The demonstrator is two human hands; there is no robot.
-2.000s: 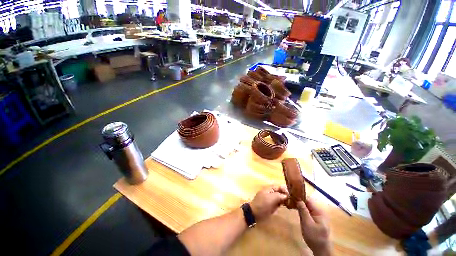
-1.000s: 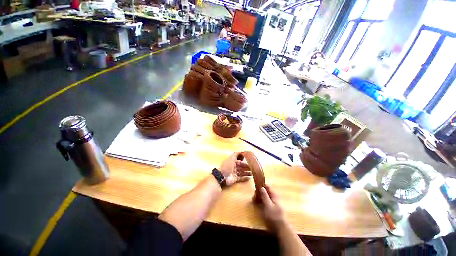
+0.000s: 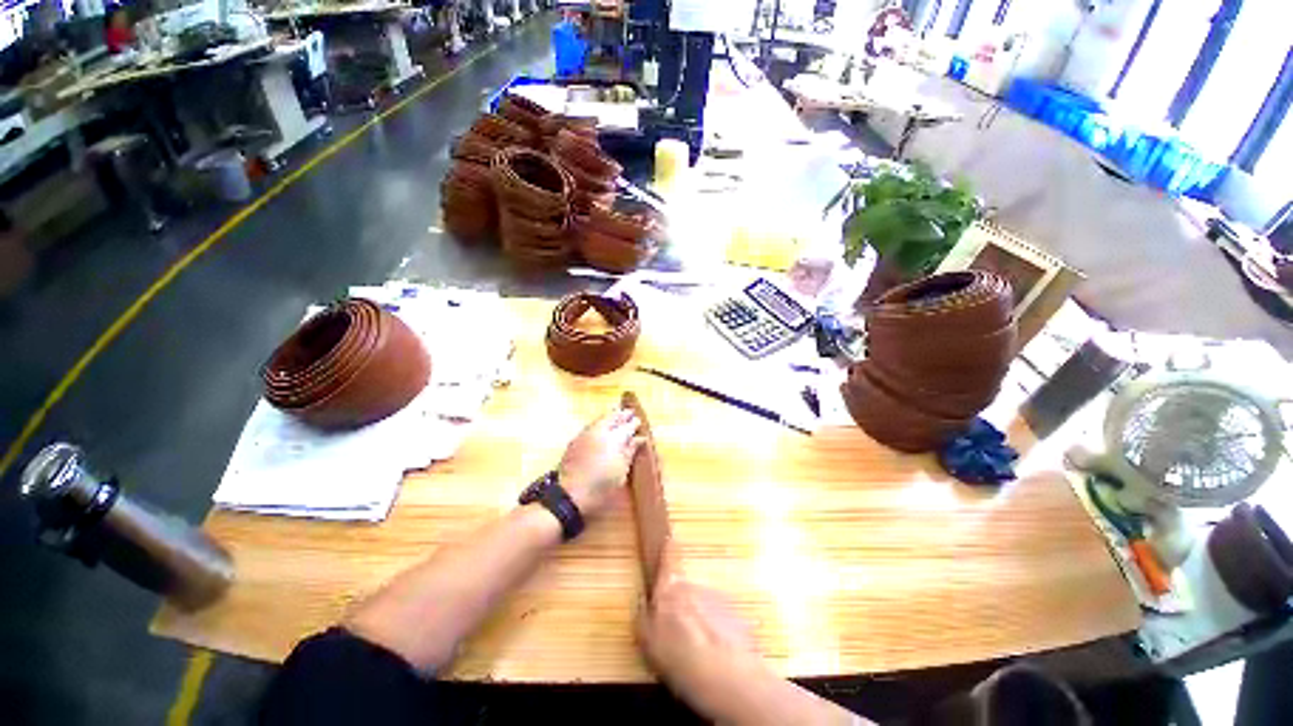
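Observation:
A brown belt strap [image 3: 650,504] runs between my hands over the wood tabletop [image 3: 879,567], seen nearly edge-on. My left hand [image 3: 603,457], with a dark wristwatch, grips the strap near its far end. My right hand [image 3: 695,638], slightly blurred, is on the near end of the strap with its fingers around it. A small strap coil [image 3: 593,333] stands just beyond my left hand. A wider strap coil [image 3: 348,363] leans on white paper sheets [image 3: 319,468] at the left.
A vacuum flask [image 3: 156,546] stands at the left edge. A dark stick [image 3: 726,400] and calculator [image 3: 762,315] lie beyond the strap. Right are a tall strap stack [image 3: 939,355], dark blue bundle [image 3: 978,451], potted plant [image 3: 908,220] and round fan [image 3: 1191,440]. Bulk coils [image 3: 532,192] lie behind.
The strap, earlier raised and bent over in an arch, is now lower and straighter between my hands. My left hand has closed on its far end. The camera view has turned right and downward.

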